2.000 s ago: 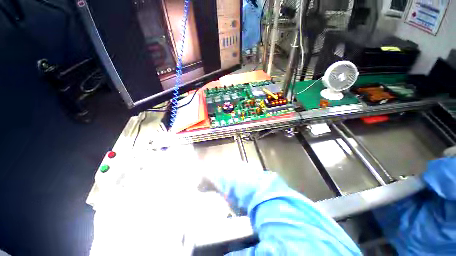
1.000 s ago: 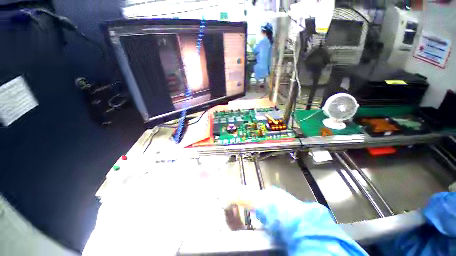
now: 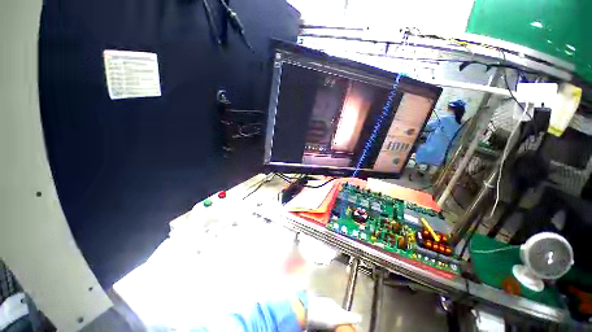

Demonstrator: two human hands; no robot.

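Observation:
My left hand is at the bottom edge, low in the middle, in a white glove below a blue sleeve. A bare fingertip seems to show at its right end. Its fingers are cut off or blurred, so its grip cannot be told. It is over the near part of the conveyor rails. The surface left of it is washed out by glare, with a faint reddish blur in it; what lies there cannot be told. My right hand is out of the picture.
A green circuit board with a yellow stick lies on red sheets behind the rail. A large monitor stands behind, a blue coiled cord before it. Red and green buttons are at left, a white fan at right. A person stands far back.
The view has swung left and tilted, so the monitor and circuit board appear further right. My left hand is now at the bottom edge. The right sleeve has left the picture.

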